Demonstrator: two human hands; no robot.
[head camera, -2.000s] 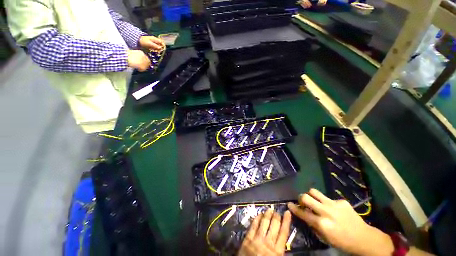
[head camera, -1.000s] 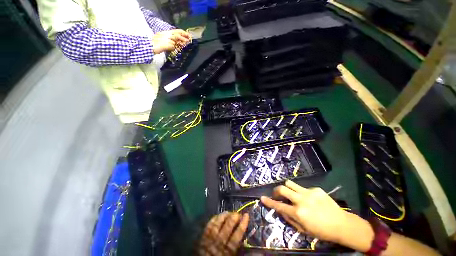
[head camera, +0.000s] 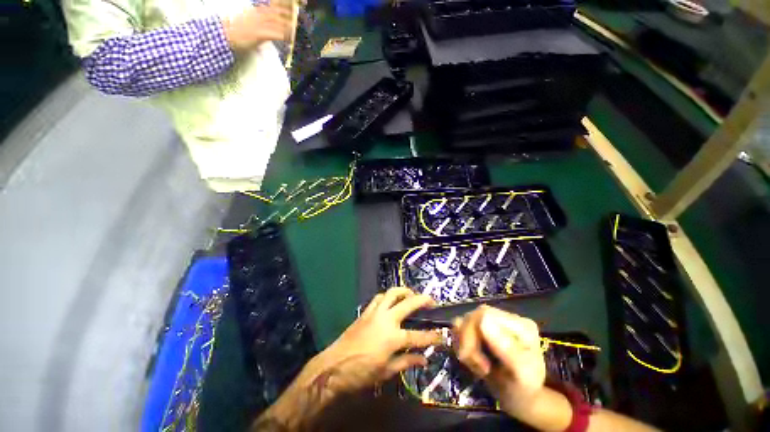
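Note:
The nearest black housing (head camera: 574, 363) lies across the bench at the bottom, with yellow wire and shiny strips in it. My left hand (head camera: 380, 337) reaches over its left end with fingers spread; I see nothing held. My right hand (head camera: 498, 350), with a red band at the wrist, is over its middle with fingers curled; whether a thin tool is in them cannot be told. Yellow wire (head camera: 574, 344) sticks out to the right of this hand. My hands hide much of the housing. Beyond lie two wired housings (head camera: 549, 263) and a third without visible yellow wire (head camera: 422, 175).
A wired housing (head camera: 646, 295) stands lengthwise at right beside the wooden rail (head camera: 713, 312). At left are a dark housing (head camera: 268, 312), a blue bin (head camera: 181, 337) with harnesses, and loose yellow harnesses (head camera: 312, 198). Black stacks (head camera: 515, 101) stand at the far end. A person (head camera: 194, 76) works at far left.
My left hand has moved up and opened over the housing's left end. My right hand has curled over its middle, and the yellow wire now sticks out at right. The view has shifted.

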